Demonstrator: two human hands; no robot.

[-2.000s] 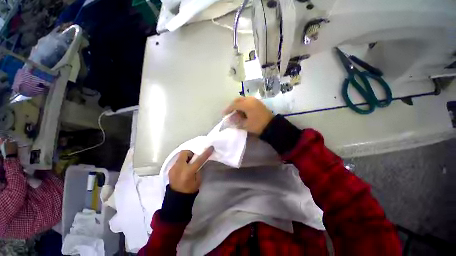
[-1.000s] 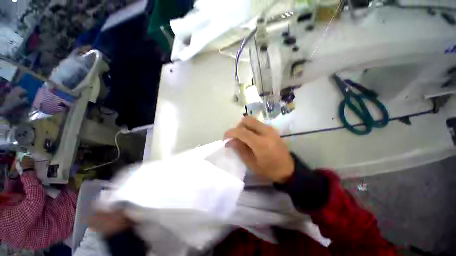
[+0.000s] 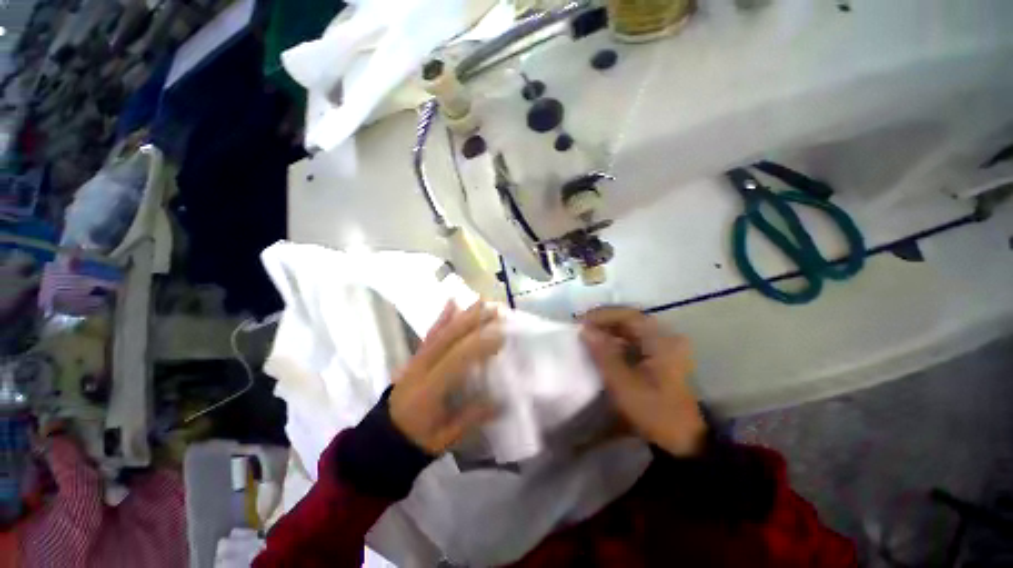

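A white fabric garment piece [image 3: 544,372] lies at the front edge of the machine table, spreads left over the table and drapes toward my lap. My left hand [image 3: 447,377] lies on the cloth left of centre, fingers pointing to the needle area. My right hand [image 3: 647,375] pinches the cloth's right edge and is slightly blurred. Both hands are just in front of the presser foot and needle area [image 3: 587,253] of the sewing machine head [image 3: 689,100]. Whether cloth lies under the foot cannot be told.
Green-handled scissors [image 3: 794,246] and a small dark tool [image 3: 791,178] lie right of the needle. A gooseneck lamp [image 3: 424,166] stands left of it. Spare white pieces [image 3: 378,67] lie behind. A plastic bin [image 3: 211,488] is at lower left, near another person's checked sleeve [image 3: 83,499].
My left hand has come from the lower left to beside my right hand. The cloth is now spread over the left of the table. The view has shifted, and the machine head appears larger.
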